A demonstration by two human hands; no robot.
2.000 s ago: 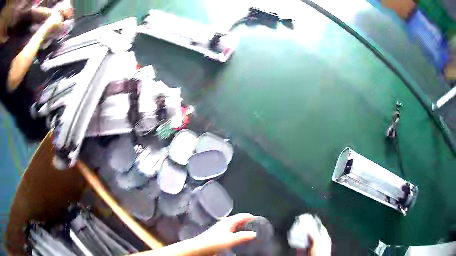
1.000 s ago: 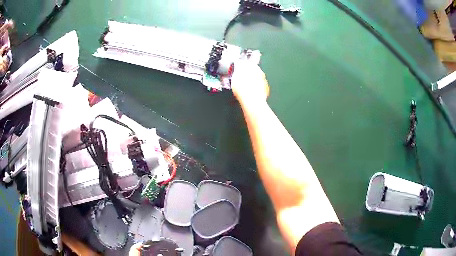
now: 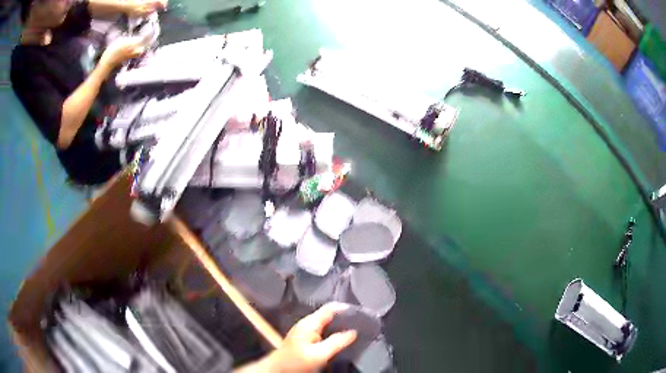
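Observation:
My left hand (image 3: pixel 315 339) comes in from the bottom edge, with thumb and fingers on a dark grey end cap (image 3: pixel 359 320); the picture is blurred here. More grey end caps (image 3: pixel 366 242) lie in a loose pile just beyond it. My right hand is not in view. A long silver-white housing (image 3: pixel 372 91) lies ahead on the green bench, with its black cord and plug (image 3: pixel 491 83) beyond its right end. A heap of housings (image 3: pixel 197 124) lies at the left, with a green circuit board (image 3: pixel 312 188) and red wires at its near end.
An open brown carton (image 3: pixel 87 251) with housings (image 3: pixel 139 335) inside stands at the lower left. A person in black (image 3: pixel 55 95) works at the upper left. Another housing (image 3: pixel 596 320) with a cord lies at the lower right. A dark rail (image 3: pixel 555 80) curves along the bench's far side.
My right hand has left the far housing and the picture. The view has swung left, showing more of the carton and person. My left hand shows more fully, still with a cap.

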